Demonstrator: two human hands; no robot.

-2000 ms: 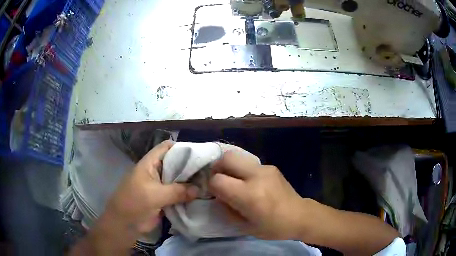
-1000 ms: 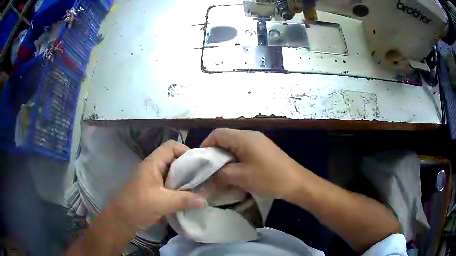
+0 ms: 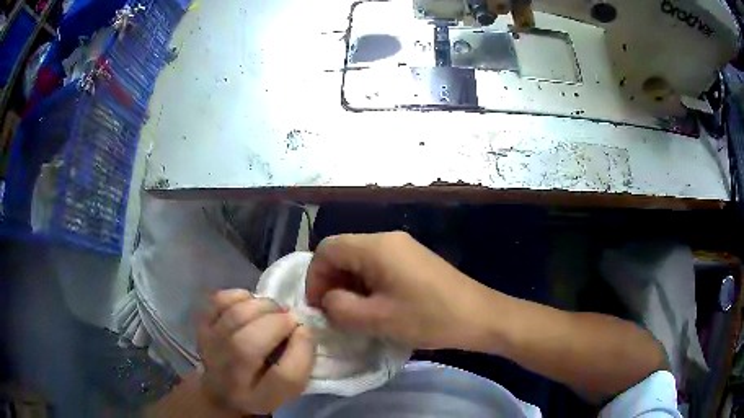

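Observation:
The off-white fabric piece (image 3: 343,363) is held bunched over the lap, below the table edge. My left hand (image 3: 259,347) is closed on its left side, fingers curled with the thumb on top. My right hand (image 3: 383,286) pinches the cloth near its upper middle, with fingertips bent down and partly hidden. The two hands are close together but apart. I cannot tell whether a thin tool is in the right fingers. The inside of the piece is hidden.
The worn white table (image 3: 245,155) has a chipped front edge just beyond my hands. The sewing machine (image 3: 665,49) stands at back right. Blue mesh baskets (image 3: 98,155) are at left, folded pale cloth (image 3: 175,277) below them. Grey cloth (image 3: 665,294) hangs at right.
The fabric has been turned, and its dark opening no longer shows. My left hand has curled into a closed grip. My right hand has moved slightly down and left. The view has shifted slightly.

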